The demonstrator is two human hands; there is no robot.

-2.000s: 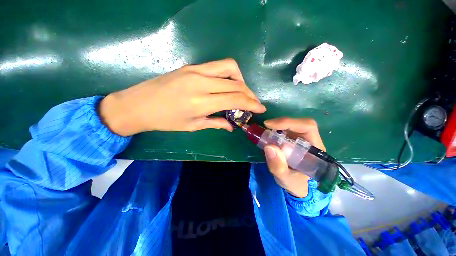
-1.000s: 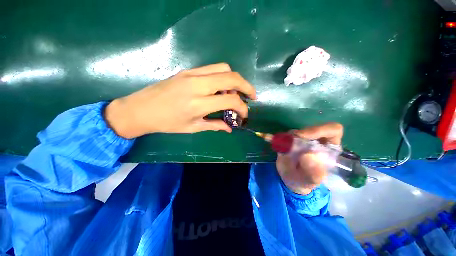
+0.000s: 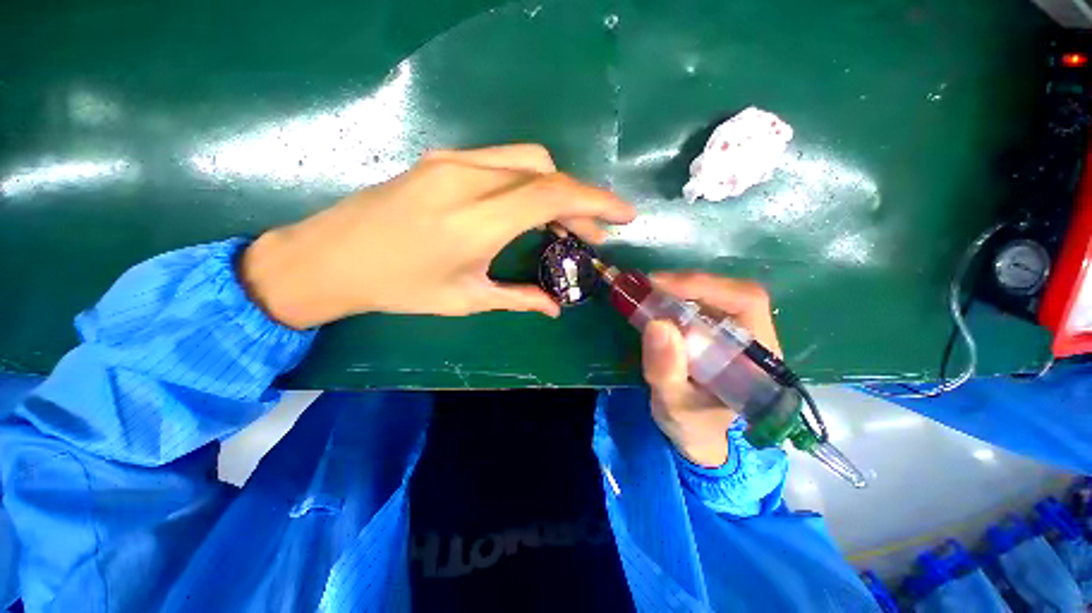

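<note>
My left hand [image 3: 437, 240] pinches a small round black assembly [image 3: 568, 271] between thumb and fingers. Its open face, with shiny pale details, is turned up towards me. My right hand [image 3: 707, 359] holds the glue syringe [image 3: 722, 356] like a pen, with its dark red front towards the assembly and its green rear end at lower right. The short brass-coloured needle [image 3: 602, 267] is at the right side of the assembly's face; whether it touches cannot be told. A crumpled white tissue [image 3: 741, 153] with red specks lies on the bench beyond my right hand.
The glossy green bench [image 3: 766, 48] has its near edge just below my hands. At the right are a dark controller with a pressure gauge [image 3: 1020, 266] and small red light, a red tray [image 3: 1074, 281] and a looping thin hose [image 3: 962, 314]. Blue objects stand at lower right.
My right hand has brought the syringe back left, so the needle is at the assembly again. The assembly has turned in my left fingers and shows its round face more fully.
</note>
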